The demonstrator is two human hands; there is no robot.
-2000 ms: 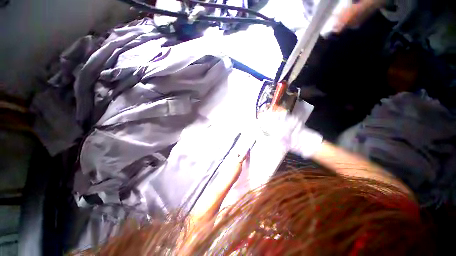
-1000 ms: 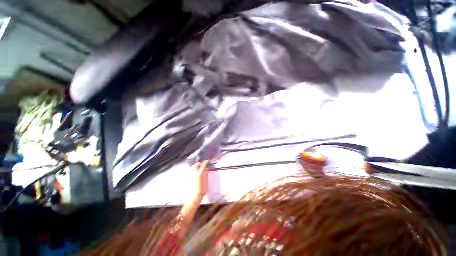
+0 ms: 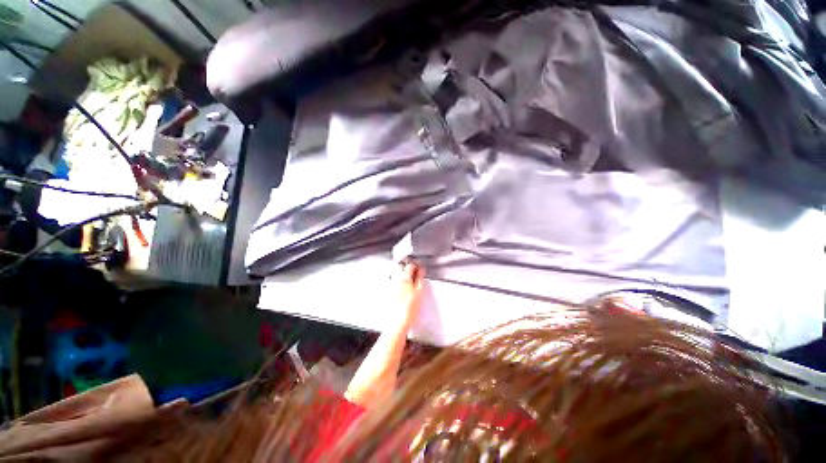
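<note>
A grey garment piece (image 3: 607, 217) lies flat along the near table edge, with a long dark seam line. My left hand (image 3: 411, 273) is bare and small in view. Its fingers are closed at the piece's left near corner, which they appear to pinch. The steam iron (image 3: 677, 304) shows only in part at the right end of the piece, as a dark curved outline. Hair covers the rest of it. My right hand is not visible.
A layered grey stack (image 3: 349, 203) lies to the left, with a crumpled grey heap (image 3: 661, 72) at the back. A padded roll (image 3: 272, 54) is behind the stack. A cluttered side table with yellow-green cloth (image 3: 118, 108) stands left. A pale hose (image 3: 797, 375) runs off right.
The view has swung left and down since the earlier frames. The iron's orange handle, seen a second ago, is now mostly behind hair. My left hand remains at the cloth's near edge.
</note>
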